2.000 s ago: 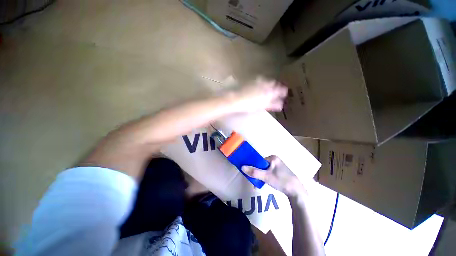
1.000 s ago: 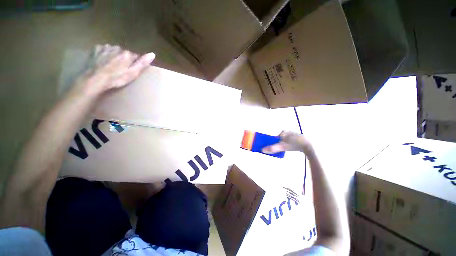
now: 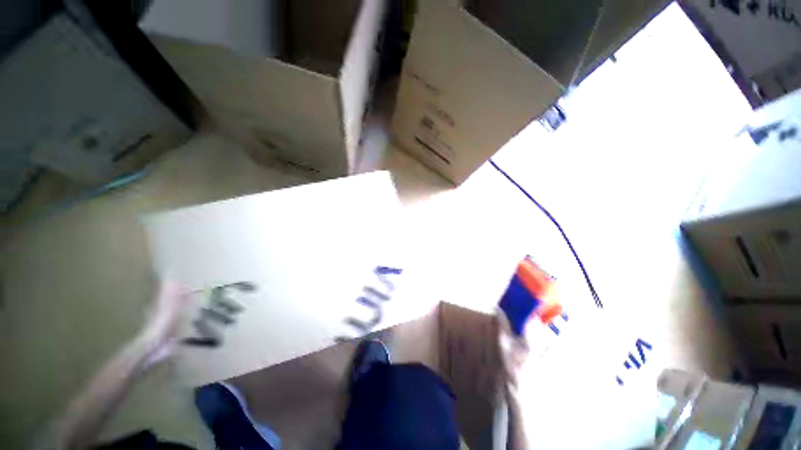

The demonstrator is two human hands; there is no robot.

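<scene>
A brown carton with black "VIJIA" print lies in front of my feet, its near side open. My left hand, blurred, is at the carton's left end; its fingers are too blurred to tell their grip. My right hand holds a blue and orange tape gun upright, to the right of the carton and apart from it. Another carton flap with black print lies under the tape gun in bright glare.
Open cartons stand at the top centre and top left. Closed cartons are stacked at the right. A thin black cable crosses the bright floor. Small taped cartons sit at the lower right. My shoes are by the carton.
The view has shifted. My left hand has moved from the carton's top far edge down to its left end. The tape gun has turned from lying sideways to upright in my right hand.
</scene>
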